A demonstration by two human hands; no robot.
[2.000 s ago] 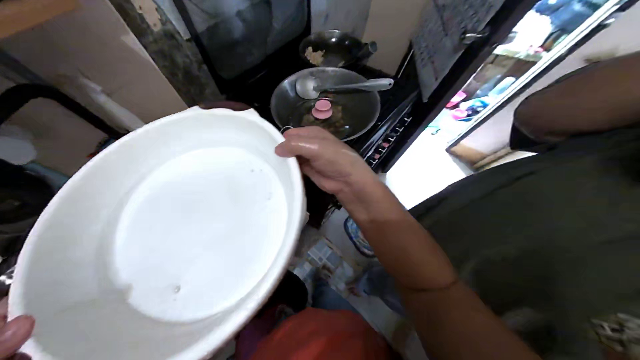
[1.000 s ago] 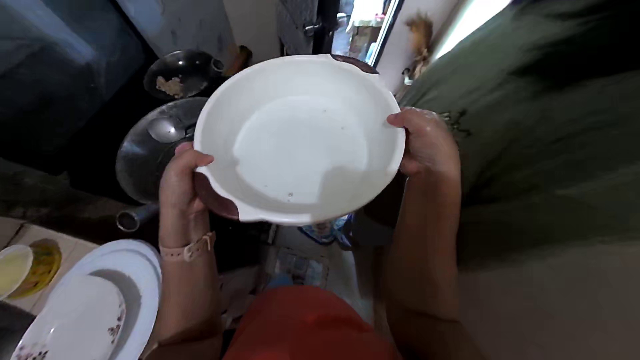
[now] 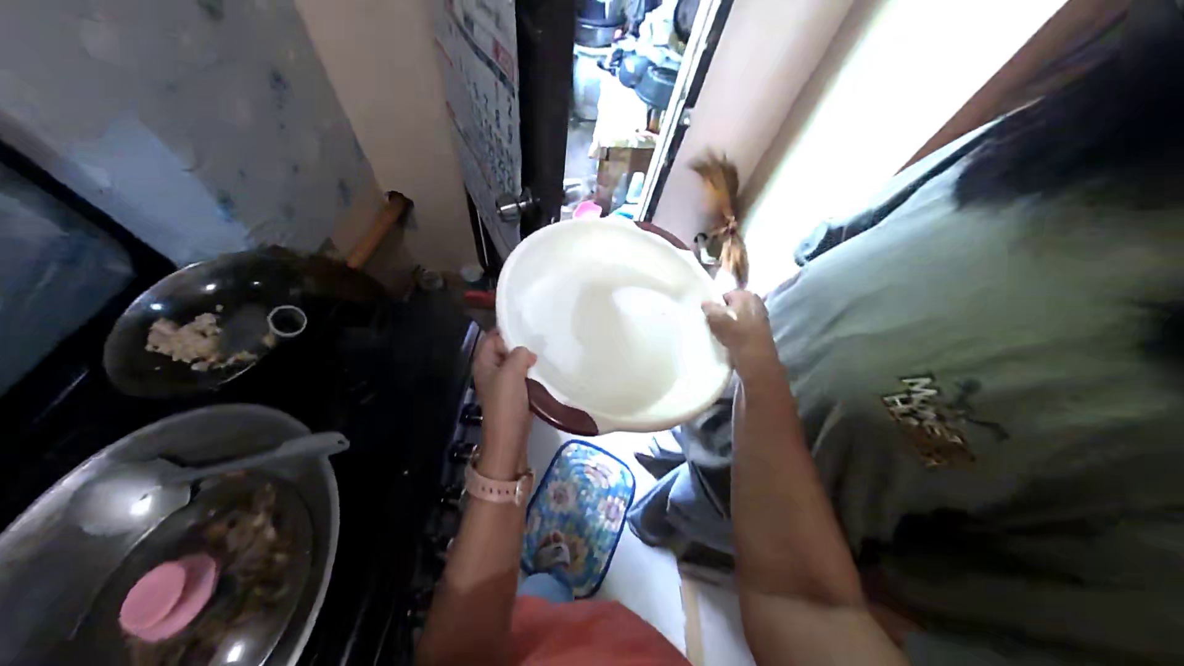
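A large white plastic basin point(image 3: 610, 324) with dark brown handle parts is held in front of me, tilted so that its inside shows; no contents can be made out in it. My left hand point(image 3: 504, 370) grips its lower left rim, thumb on the inside, next to a brown handle, with a pink-banded watch point(image 3: 499, 485) on that wrist. On the right rim, my right hand point(image 3: 740, 324) is closed with its thumb over the edge. The fingers beneath the basin are partly hidden.
At left, a black stove point(image 3: 388, 407) bears a wok point(image 3: 199, 324) with pale food and a larger pan point(image 3: 319, 536) with a ladle and pink-topped lid. A person in a dark green shirt point(image 3: 869, 342) stands close at right. Ahead are a door point(image 3: 546, 111) and doorway; a floral mat point(image 3: 581, 509) lies below.
The view has turned a lot. Two seconds ago the basin was at the left, with only fingertips of my left hand visible; now both hands hold it before the doorway.
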